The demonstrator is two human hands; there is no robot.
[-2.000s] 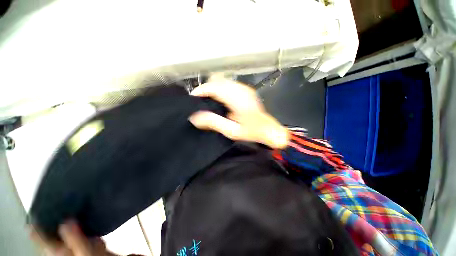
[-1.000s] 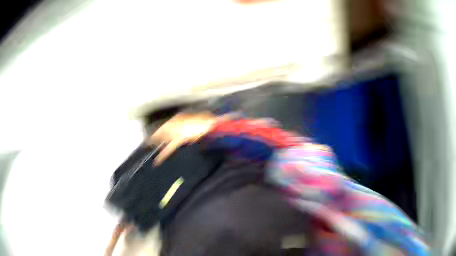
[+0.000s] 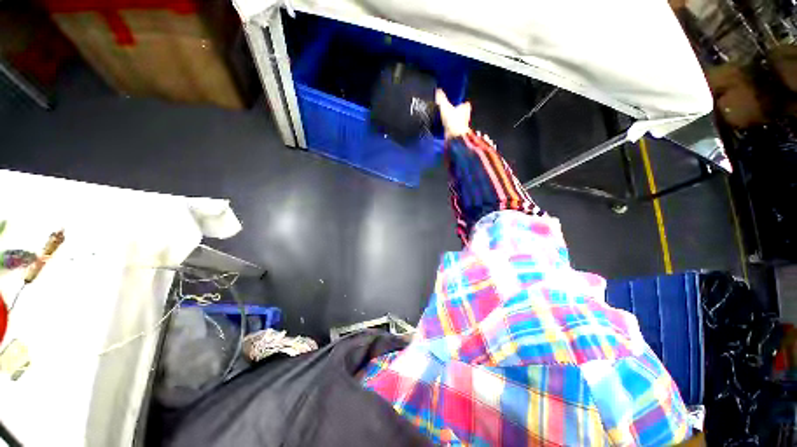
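My right hand is stretched far out at the upper middle, with its fingers at the right edge of a black fabric bag. The bag is held over the near side of a blue bin under a white-covered table. A small pale mark shows on the bag. The fingers are small and partly hidden by the bag. My left hand is not in view.
A second white-covered table stands at the left, with cords hanging from its edge. A cardboard box is at the upper left. A blue bin with black items beside it is at the right.
The view has turned from the table and lap to the floor and bins. My right hand has moved out from over the lap with the black bag. My left hand has left the view.
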